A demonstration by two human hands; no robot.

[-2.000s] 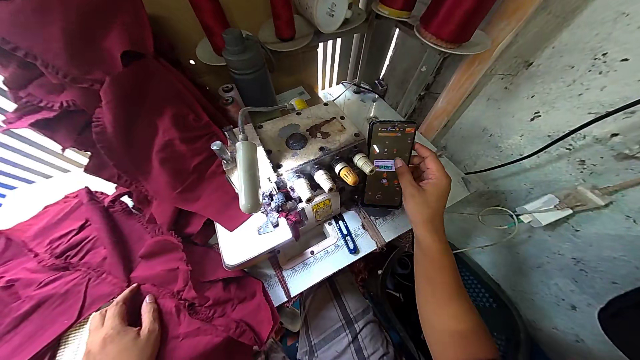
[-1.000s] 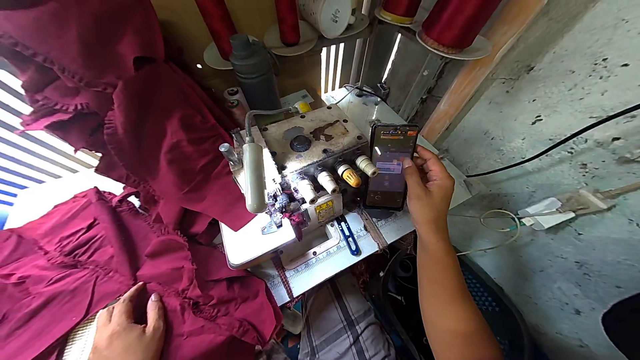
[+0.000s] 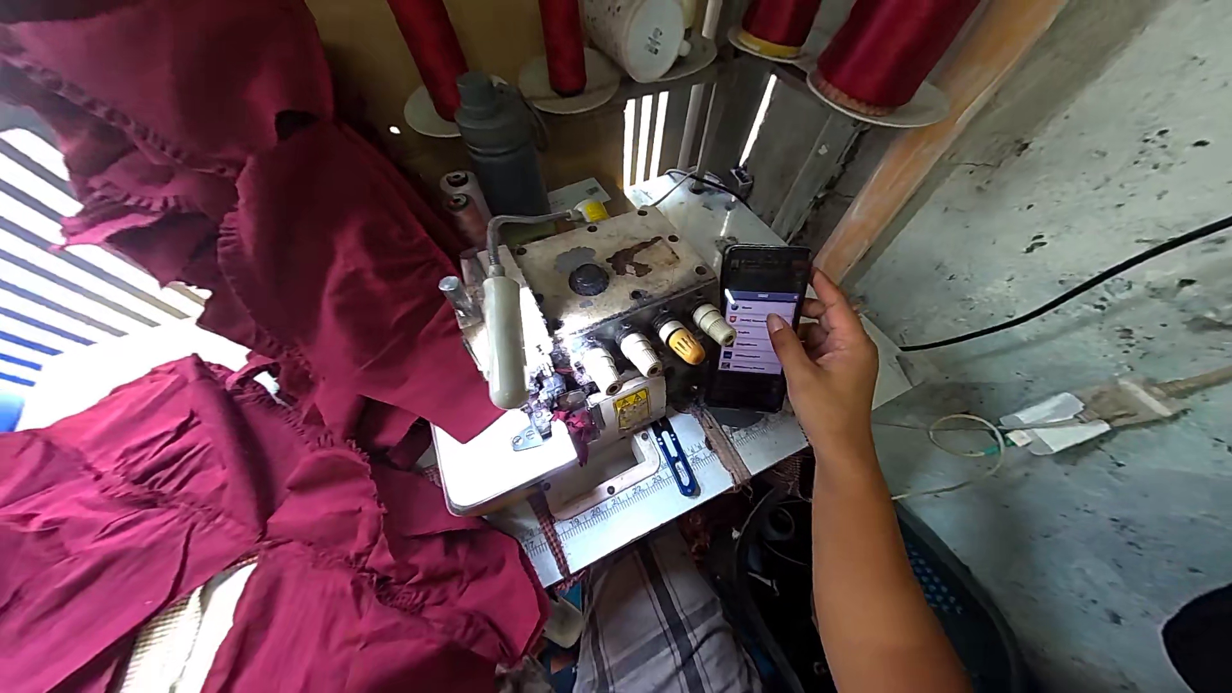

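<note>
My right hand point(image 3: 830, 361) is at a smartphone point(image 3: 765, 327) that stands upright beside the overlock sewing machine point(image 3: 616, 279); its thumb lies on the lit screen, which shows a list, and its fingers are at the right edge. Whether the phone also leans on something is hidden. My left hand is out of view. Dark red gathered fabric point(image 3: 337, 260) is heaped left of the machine and spreads across the lower left. A small scrap of red cloth sits by the presser foot. Blue thread snips point(image 3: 677, 460) lie on the machine table in front of the machine.
A lamp point(image 3: 505, 342) on a bent neck shines over the needle area. Behind stand a grey bottle point(image 3: 500, 144) and large red thread cones point(image 3: 890, 48). A black cable point(image 3: 1068, 294) runs along the wall at the right. A dark plastic basket point(image 3: 948, 587) is below the table.
My left hand, which rested on the red fabric at the lower left, has gone out of view. The phone screen has changed to a bright list.
</note>
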